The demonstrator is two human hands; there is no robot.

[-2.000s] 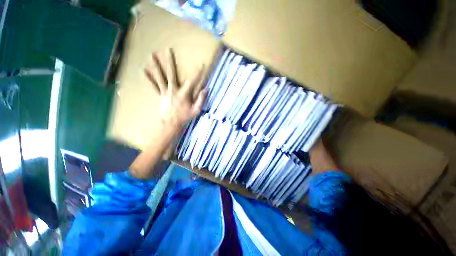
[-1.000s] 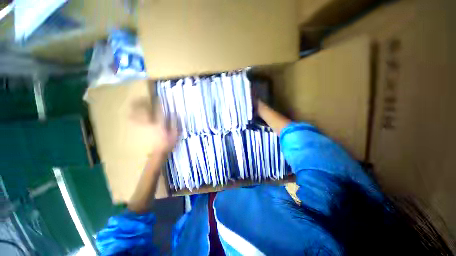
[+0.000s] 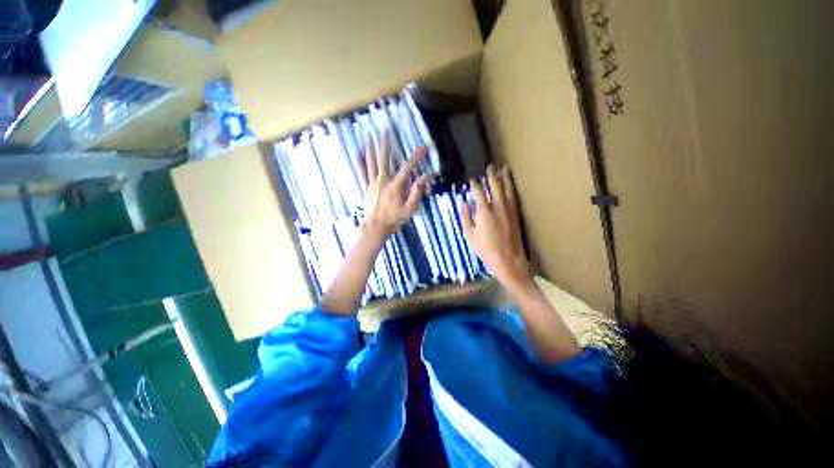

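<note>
An open brown packing carton [image 3: 243, 239] holds two rows of tablet covers and white separator sheets [image 3: 315, 179] standing on edge. My left hand [image 3: 394, 196] lies over the top edges of the rows near the middle, fingers spread. My right hand [image 3: 492, 225] is at the right end of the near row, fingers pointing away from me and a little apart. Neither hand visibly holds a sheet or cover. A dark gap [image 3: 464, 146] shows at the right end of the far row.
A large brown carton with printed characters [image 3: 681, 183] stands at the right. A crumpled clear bag [image 3: 219, 128] lies beyond the open carton's left corner. Green surfaces [image 3: 137, 247] and a white rail [image 3: 195, 356] are at the left. A white sheet [image 3: 91, 50] is at the upper left.
My left hand has moved right from the carton's left side onto the rows. My right hand has come from the far right gap to the near row. The view has turned slightly.
</note>
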